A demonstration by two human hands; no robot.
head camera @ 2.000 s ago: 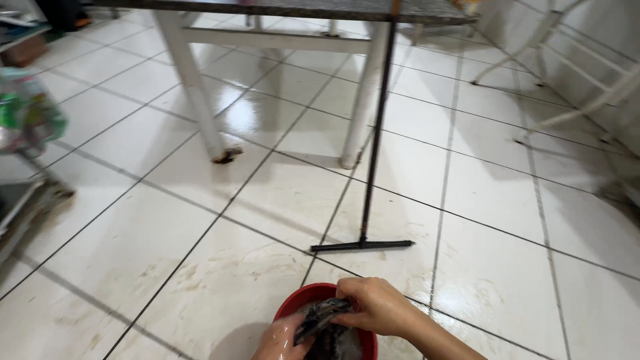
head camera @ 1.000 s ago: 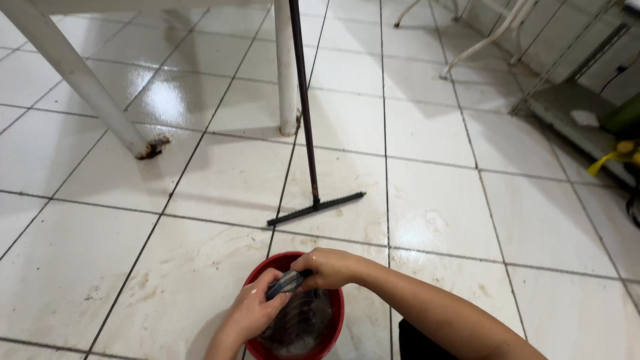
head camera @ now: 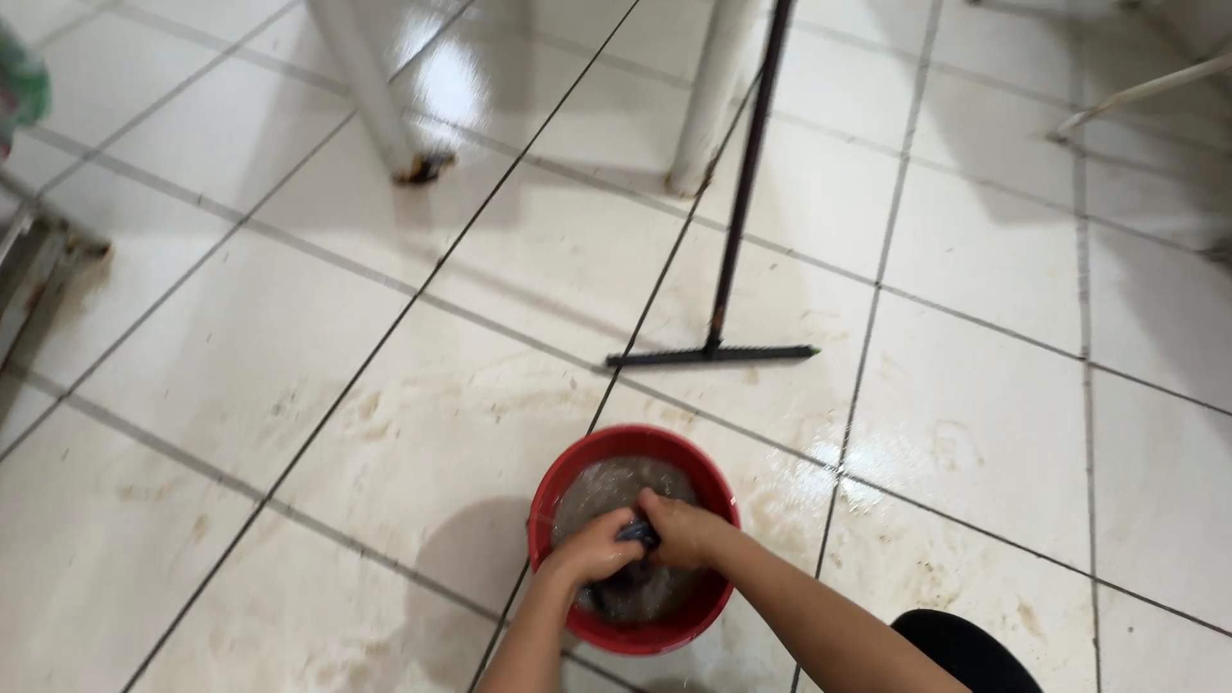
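A red bucket [head camera: 630, 441] of murky, foamy water stands on the tiled floor at the lower middle. Over its opening, my left hand [head camera: 597, 547] and my right hand [head camera: 681, 529] come together on a dark wet cloth [head camera: 635, 532], both gripping it. The cloth's lower part hangs down into the water, where its outline is hard to make out. Just beyond the bucket, a floor squeegee [head camera: 712, 354] rests its black blade on the tiles, its dark handle rising out of the top of the view.
Two white table legs [head camera: 366, 87] [head camera: 712, 96] with rusted feet stand behind the squeegee. A rusty metal frame [head camera: 38, 260] is at the left edge, and a pale chair leg [head camera: 1145, 94] at the upper right. Brownish smears mark the wet white tiles [head camera: 337, 414].
My hands, above the bucket with the bunched cloth earlier, are now lower, inside its opening near the water. The squeegee still stands beyond the bucket.
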